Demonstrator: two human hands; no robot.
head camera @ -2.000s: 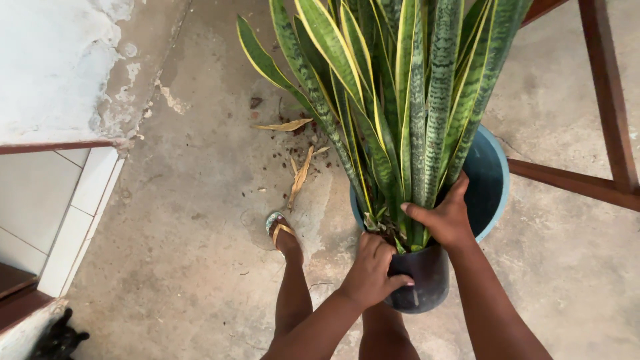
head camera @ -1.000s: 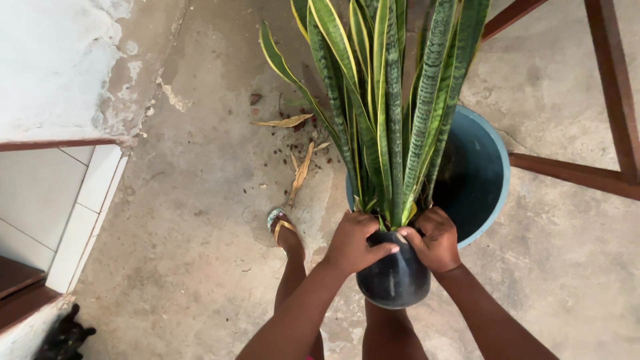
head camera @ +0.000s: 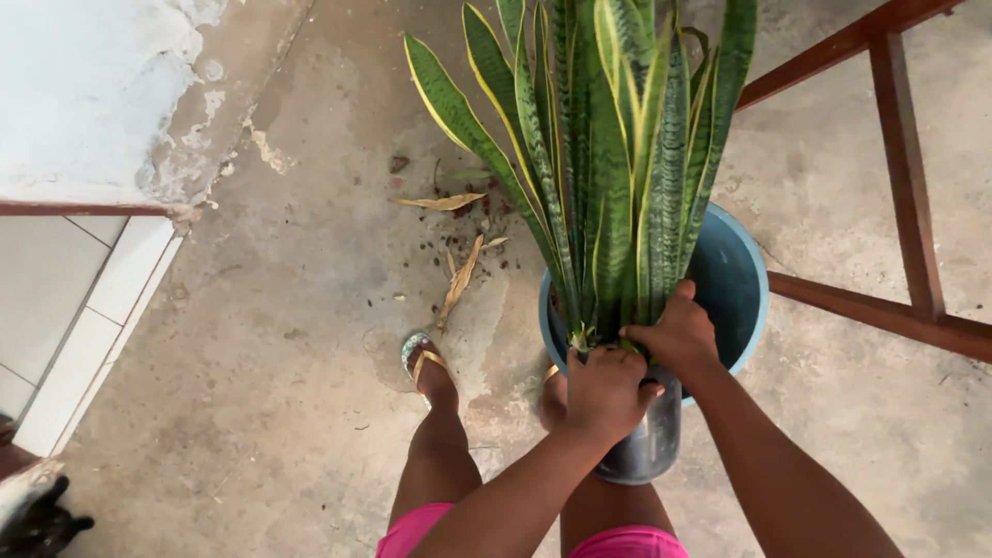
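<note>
A tall snake plant [head camera: 620, 170] with yellow-edged leaves stands in a black pot [head camera: 643, 446], tilted in front of my legs. My left hand [head camera: 608, 387] lies over the pot's near rim at the base of the leaves, its thumb pointing right; whether it grips the rim or pushes on the soil is hidden. Against the right side of the leaf bases rests my right hand [head camera: 678, 329], thumb across their front, its grip partly hidden. Behind the pot and leaves is a large blue tub [head camera: 728, 294], dark inside; its left part is mostly covered by the leaves.
Dry leaves [head camera: 461, 280] and dark crumbs lie on the concrete floor left of the plant, beyond my sandalled foot [head camera: 426, 364]. A brown wooden frame [head camera: 907, 178] stands at the right. A peeling wall [head camera: 93, 101] is upper left, and a black furry animal [head camera: 43, 523] lower left.
The plant's leaves have shifted and spread to the left since a second ago. My right hand has moved from the pot's right rim up onto the leaf bases.
</note>
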